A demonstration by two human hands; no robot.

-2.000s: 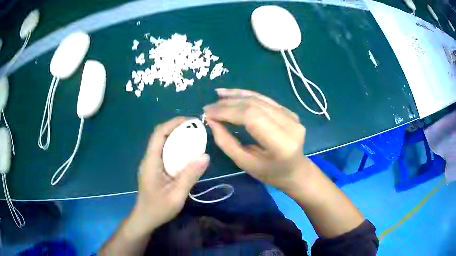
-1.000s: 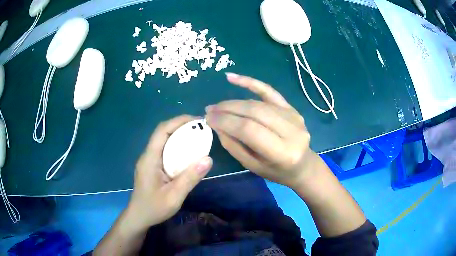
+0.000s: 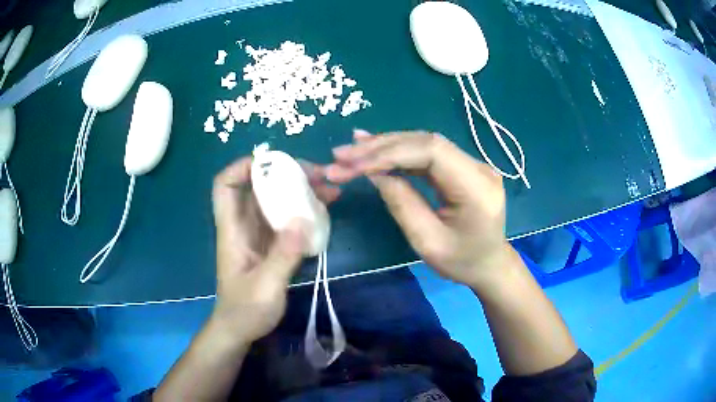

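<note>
A white oval device point(image 3: 284, 188) is in my left hand point(image 3: 255, 259), held with the thumb on its lower face. Dark openings show near its upper end, and a small white plug point(image 3: 261, 149) sticks up at that end's left side. Its wrist strap point(image 3: 324, 318) hangs down over the lap. My right hand point(image 3: 440, 196) is just right of the device, fingers apart, with nothing visible in it; its fingertips are close to my left fingers. A loose pile of small white plugs point(image 3: 286, 85) lies on the green table beyond my hands.
White devices with straps lie at the left point(image 3: 149, 129), point(image 3: 115, 72), more at the far left edge. A wide white device point(image 3: 449, 38) lies beyond my right hand. A white sheet point(image 3: 667, 102) is at the far right. Blue stools point(image 3: 604, 243) stand below the table edge point(image 3: 549, 226).
The device has turned and tilted in my left hand; its strap now hangs straight down and a plug shows at its upper left. My right fingers have come off the device's end and opened.
</note>
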